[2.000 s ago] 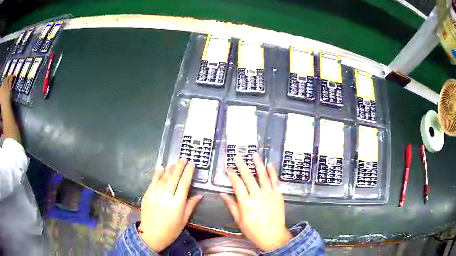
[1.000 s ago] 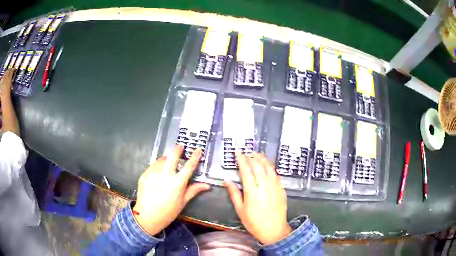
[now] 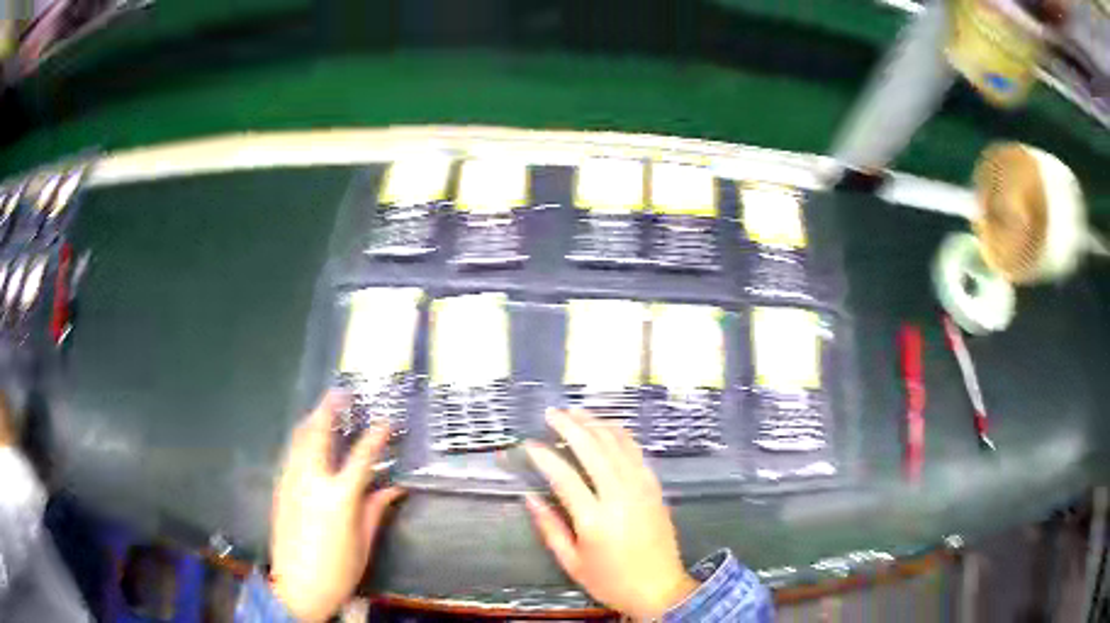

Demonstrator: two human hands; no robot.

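The frame is blurred. A clear blister tray (image 3: 536,472) holds keypad phones with lit screens in two rows, all face up. My left hand (image 3: 319,517) has its fingers spread over the keys of the near-row leftmost phone (image 3: 380,335). My right hand (image 3: 609,517) is spread at the tray's near edge, its fingertips by the lower keys of the near-row third phone (image 3: 605,347). The near-row second phone (image 3: 470,347) lies uncovered between the hands. Neither hand grips anything; blur hides whether the fingertips press.
A red marker (image 3: 913,396) and a thin pen (image 3: 968,380) lie right of the tray. Beyond are a white ring (image 3: 974,284) and small fan (image 3: 1029,213). At left are another phone tray (image 3: 27,250), a red pen (image 3: 61,292) and a person's white sleeve (image 3: 31,535). A green belt (image 3: 487,91) runs behind.
The view has turned, so the tray sits lower and further left. My right fingers have shifted from the second phone toward the third. My left hand stays at the leftmost phone.
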